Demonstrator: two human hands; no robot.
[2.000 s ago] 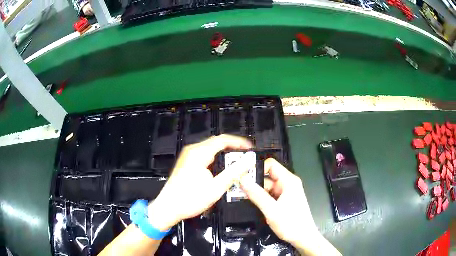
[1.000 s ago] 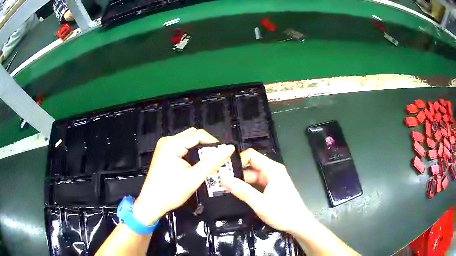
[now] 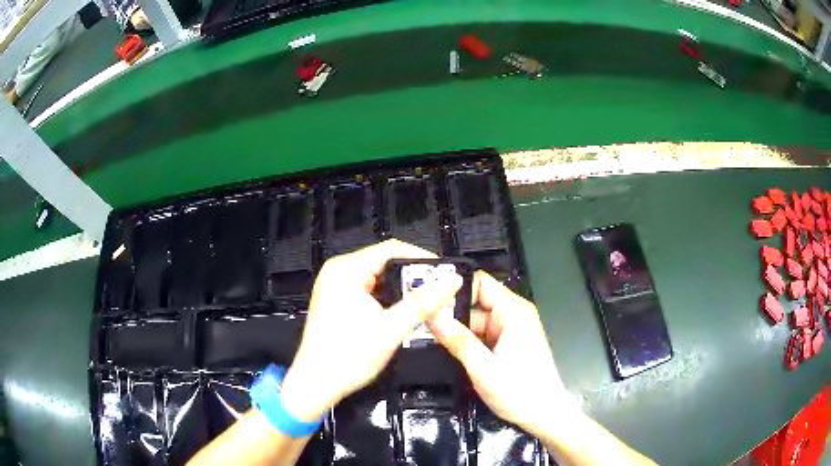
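My left hand (image 3: pixel 355 323) and my right hand (image 3: pixel 497 337) hold a black housing (image 3: pixel 463 289) between them above the black blister tray (image 3: pixel 146 314). A white circuit board (image 3: pixel 421 277) lies in the housing. My left thumb lies across the upper part of the board and my right thumb rests near its middle. The fingers behind the housing are mostly hidden. Several pockets in the back row of the tray hold black housings (image 3: pixel 412 205). I wear a blue band on my left wrist.
A glossy black phone (image 3: pixel 624 300) lies right of the tray. Red parts (image 3: pixel 797 259) are piled at the far right, above a red bin (image 3: pixel 802 437). Beyond is the green conveyor belt (image 3: pixel 364 123) with loose parts. A person's hand shows at top left.
The view has shifted. Both hands remain on the housing and board, with the thumbs slightly moved. Small items on the belt have shifted in view.
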